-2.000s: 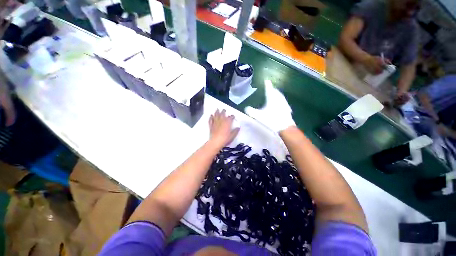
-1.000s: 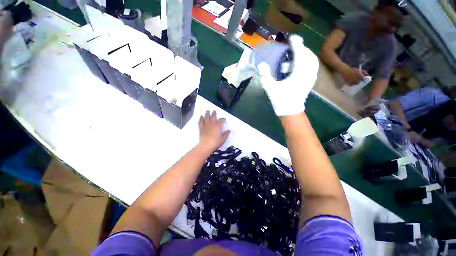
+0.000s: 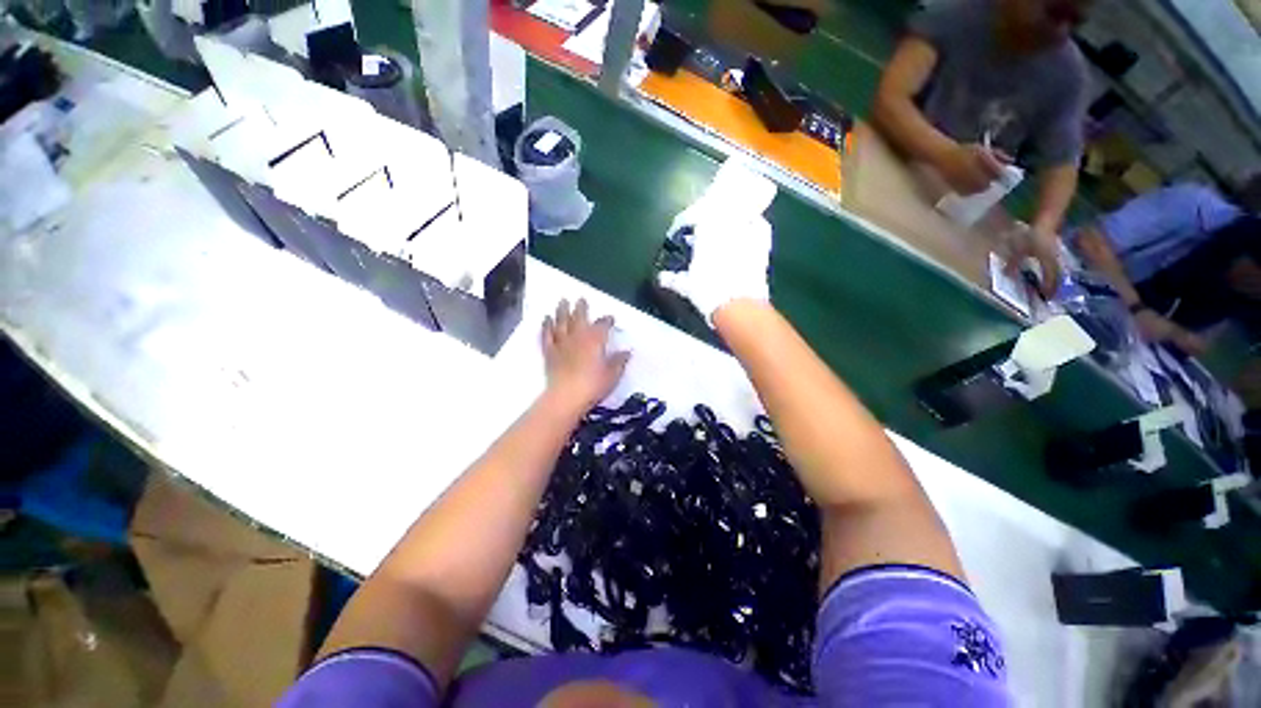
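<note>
My gloved right hand (image 3: 726, 249) is on a dark retail box (image 3: 676, 263) over the green belt, its white flap up behind the fingers; the glove hides most of the box. My bare left hand (image 3: 581, 356) rests on the white bench, fingers spread, holding nothing. A heap of black USB cables (image 3: 678, 533) lies between my forearms. A bagged packaged device (image 3: 552, 176) stands on the belt, left of my right hand. A row of waiting boxes (image 3: 353, 221) with white flaps stands at left on the bench.
The green conveyor belt (image 3: 844, 325) carries open boxes (image 3: 975, 383) at right. A metal post (image 3: 456, 83) rises behind the box row. A dark box (image 3: 1117, 596) lies on the bench at lower right. Two people work opposite. Brown cartons (image 3: 228, 581) are at lower left.
My right hand took up a bagged device, lifted it above the belt, and is now lower at a box, the device no longer seen in it. My left hand stays on the bench.
</note>
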